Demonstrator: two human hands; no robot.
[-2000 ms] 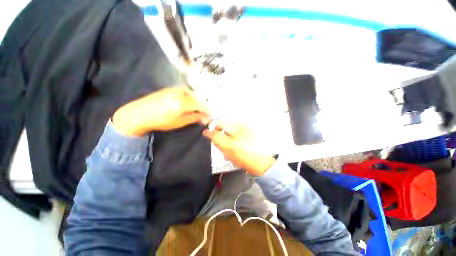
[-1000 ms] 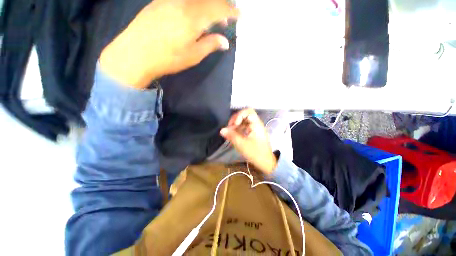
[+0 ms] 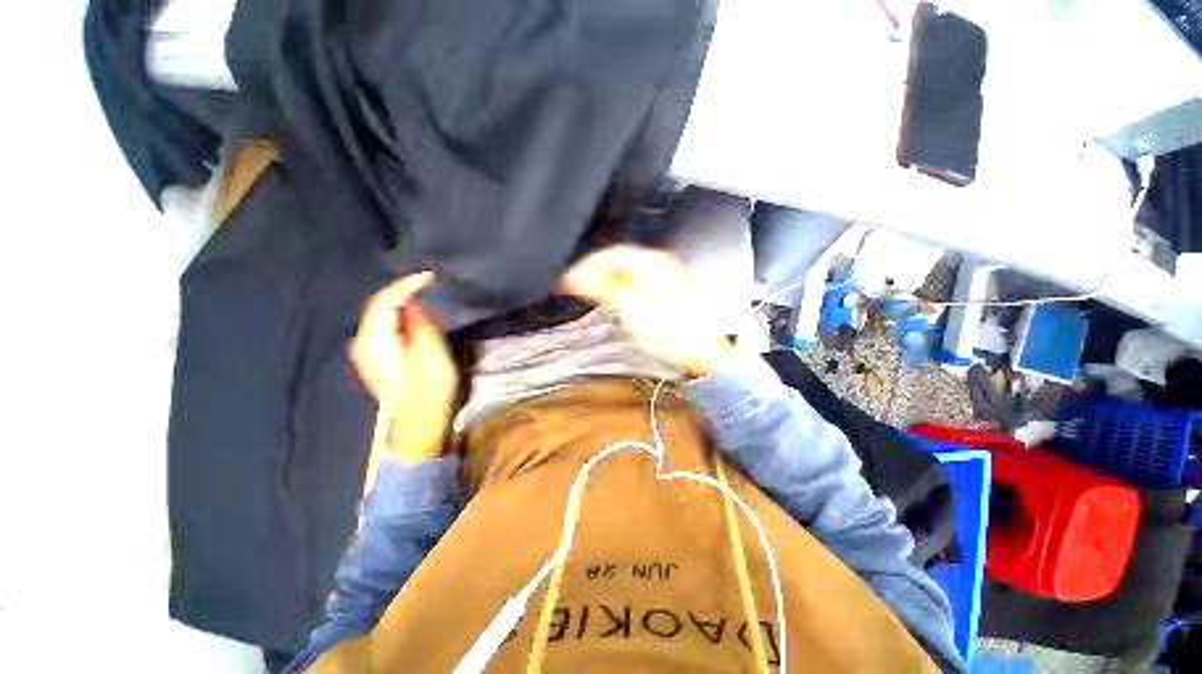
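Note:
A large black garment panel (image 3: 488,119) lies bunched over the front edge of the white table (image 3: 817,119) and hangs toward the lap. Another flat black part (image 3: 264,421) hangs down at the left. My left hand (image 3: 409,362) is at the panel's lower left edge, blurred, its fingers bent; whether it grips cloth cannot be told. My right hand (image 3: 646,303) is at the panel's lower right edge, also blurred, with the fingertips at the cloth. The needle area is out of the picture.
A black smartphone (image 3: 944,92) lies on the table at the right. A blue bin (image 3: 969,540) with black cloth and a red stool (image 3: 1055,527) stand at the lower right. A white earphone cable (image 3: 570,507) hangs over the brown apron. Cluttered floor shows beneath the table.
The panel has been drawn toward the lap and is bunched over the table edge. My left hand has come down from the table to lap level. My right hand has risen slightly to the cloth.

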